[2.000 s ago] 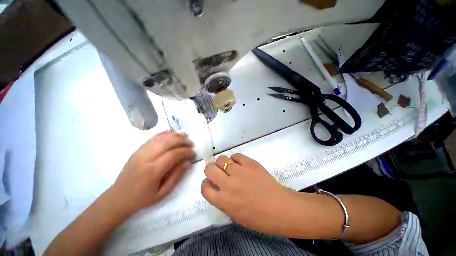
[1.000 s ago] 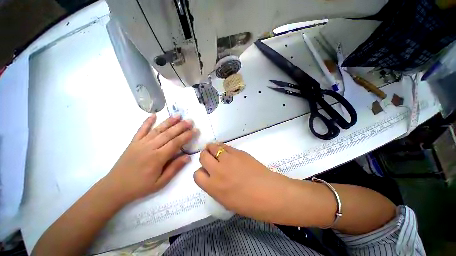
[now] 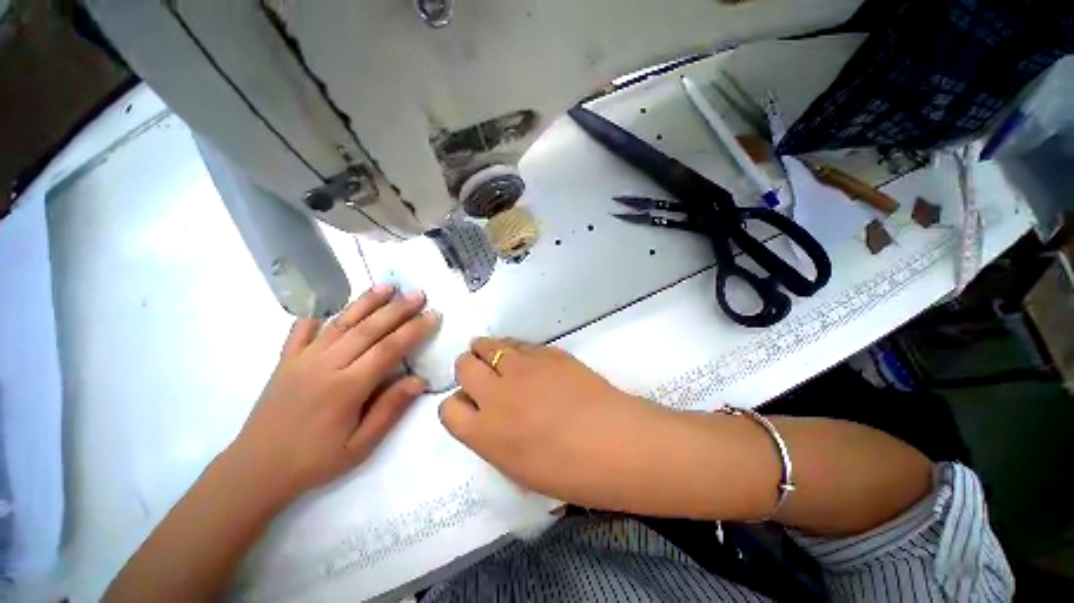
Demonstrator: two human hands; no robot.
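Note:
A thin white fabric piece (image 3: 442, 342) lies on the machine bed in front of the presser foot (image 3: 473, 256), hard to tell from the white table. My left hand (image 3: 353, 377) lies flat, its fingertips on the fabric's left part, just below the foot. My right hand (image 3: 518, 406), with a ring, has its fingers curled and pinched on the fabric's near right edge. Some pale fabric shows below my right hand at the table's front edge. The machine head (image 3: 353, 106) stands over the work; the needle cannot be made out.
Black shears (image 3: 754, 242) with snips (image 3: 660, 213) beside them lie right of the foot. Behind are a white pen (image 3: 730, 141), a brown-handled tool (image 3: 856, 189), brown scraps (image 3: 926, 212) and a tape measure (image 3: 969, 224). Dark checked cloth (image 3: 907, 71) hangs back right. White sheets (image 3: 30, 389) lie left.
The camera view has shifted, so the machine and tools sit differently in the picture. Both hands stay on the fabric; my left fingers have flattened compared with the earliest frame.

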